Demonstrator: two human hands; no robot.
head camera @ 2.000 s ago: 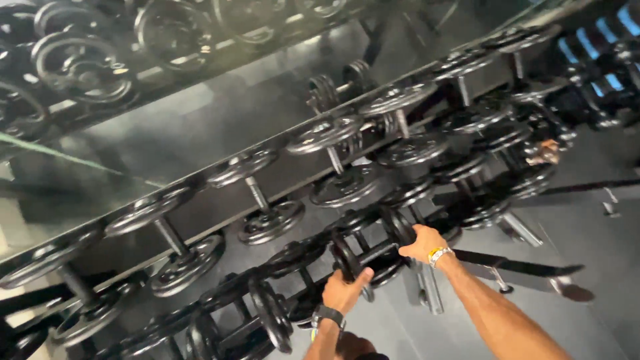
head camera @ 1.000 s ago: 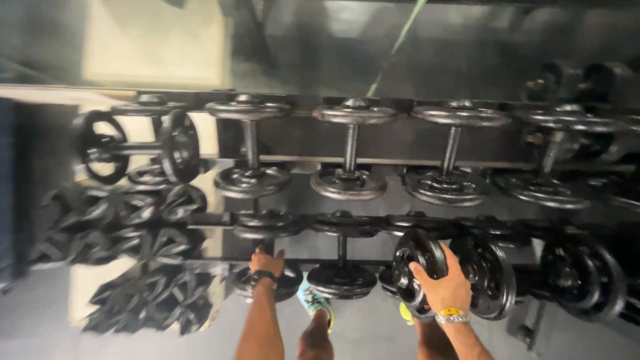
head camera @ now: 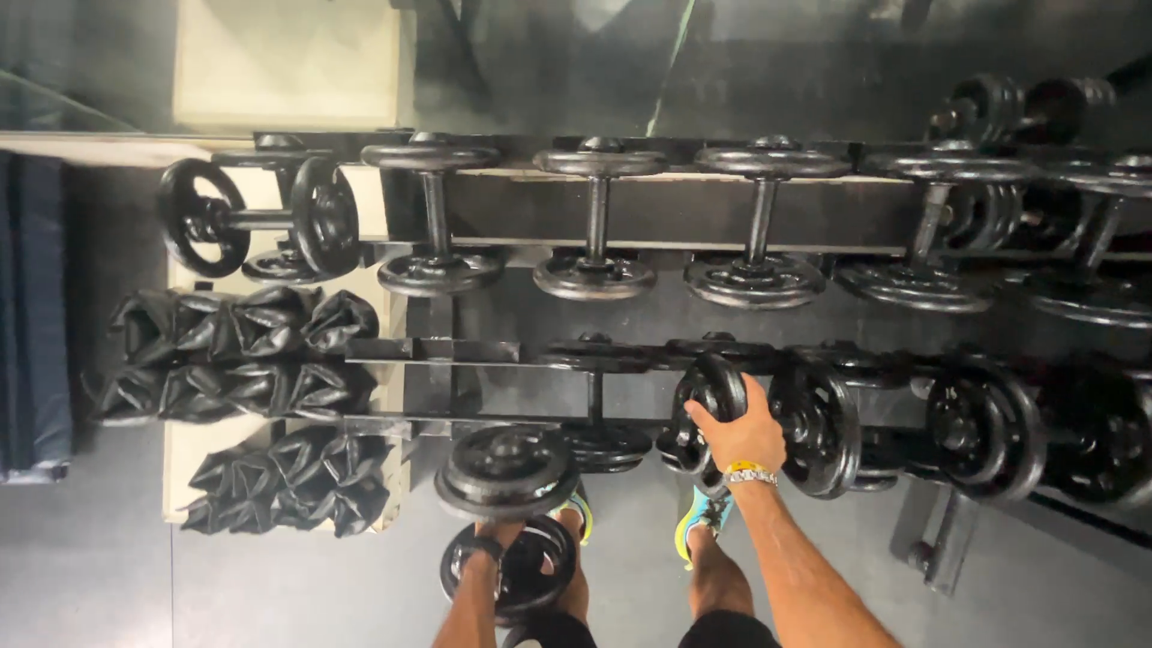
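Observation:
My left hand grips the handle of a black plate dumbbell, held off the rack in front of its lower tier; most of the fingers are hidden between the plates. On the right, my right hand rests on the outer plate of another black dumbbell on the lower tier, thumb on the near face and fingers over the rim. Between them an upright-seen dumbbell lies across the two lower rails.
More dumbbells line the upper tier, one lying crosswise at its left end. Black folded bags are stacked at left beside dark mats. A rack foot juts out at right. My shoes are below the rack.
My left hand has lifted a dumbbell from the lower tier toward me. My right hand stays on its dumbbell's plate. Earlier, both hands were close together farther along the rack.

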